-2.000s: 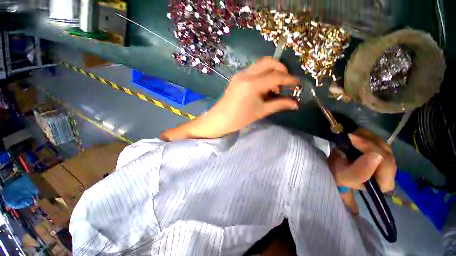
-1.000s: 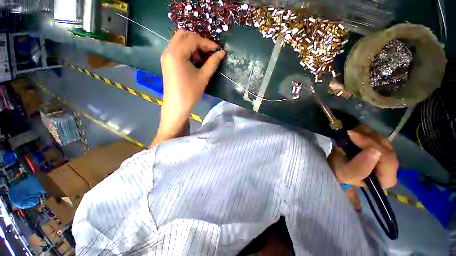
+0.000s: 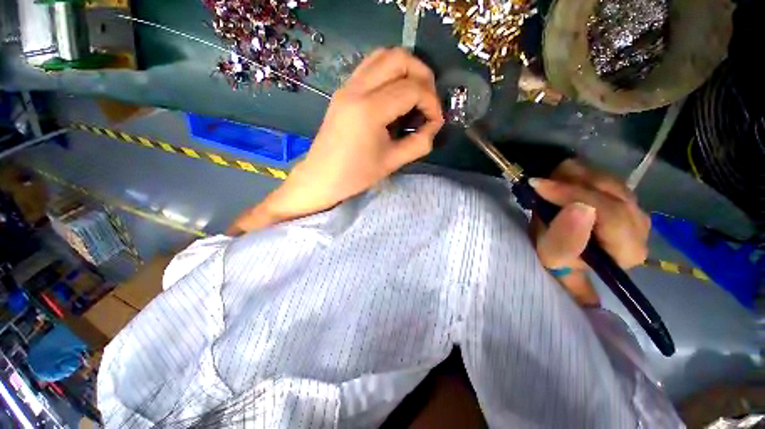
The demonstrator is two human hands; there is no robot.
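My left hand (image 3: 373, 126) is over the bench with thumb and index fingertips together, just left of a small silvery workpiece (image 3: 459, 99) on the green bench top. The thin solder wire (image 3: 226, 49) runs from the left to behind this hand; what the fingertips pinch is hidden. My right hand (image 3: 591, 219) holds the black-handled soldering iron (image 3: 625, 289) like a pen. Its thin tip points up-left, close below the workpiece; contact is unclear.
A dark red pile of small parts (image 3: 260, 42) and a gold-white pile (image 3: 486, 29) lie beyond my hands. A tan bowl (image 3: 564, 63) of metal wool is at upper right, beside a black wire guard (image 3: 734, 159). The solder reel (image 3: 67, 33) is at upper left.
My left hand has gone from the red pile back to beside the workpiece. The right hand still holds the iron near it. The whole view has shifted, with bench items now higher and further left.
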